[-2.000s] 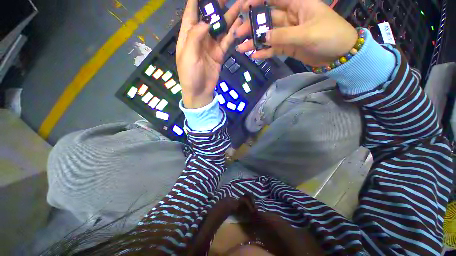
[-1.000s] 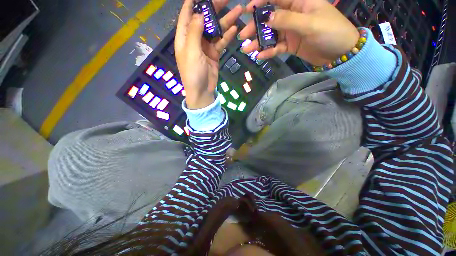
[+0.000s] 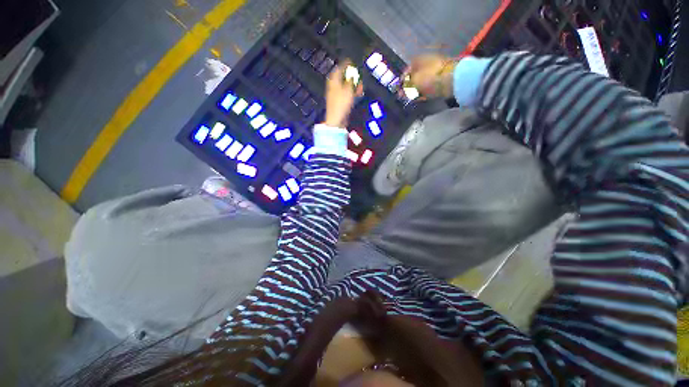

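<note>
A black device tray [image 3: 195, 153] lies low in front of my knees. Rows of lit display screens [image 3: 239, 149] in it show blue, white and red. Darker pockets or unlit devices [image 3: 283, 85] fill its far part. My left hand [image 3: 341, 98] is over the tray's middle, with a smart band body [image 3: 351, 74] lit white at its fingertips. My right hand [image 3: 429, 77] is blurred at the tray's right edge, beside a row of white-lit screens [image 3: 381, 68]. A lit screen [image 3: 410, 93] shows at its fingers; whether they grip it is unclear.
Black stacked trays [image 3: 559, 45] with a white paper label [image 3: 593, 51] stand at the upper right, with a red edge bar [image 3: 487, 30] beside them. A yellow line [image 3: 125, 125] crosses the grey floor at left. My knees flank the tray.
Both hands have moved from above the tray, where each held a device, down to it. More of the far tray now shows. The lit screens have changed colour.
</note>
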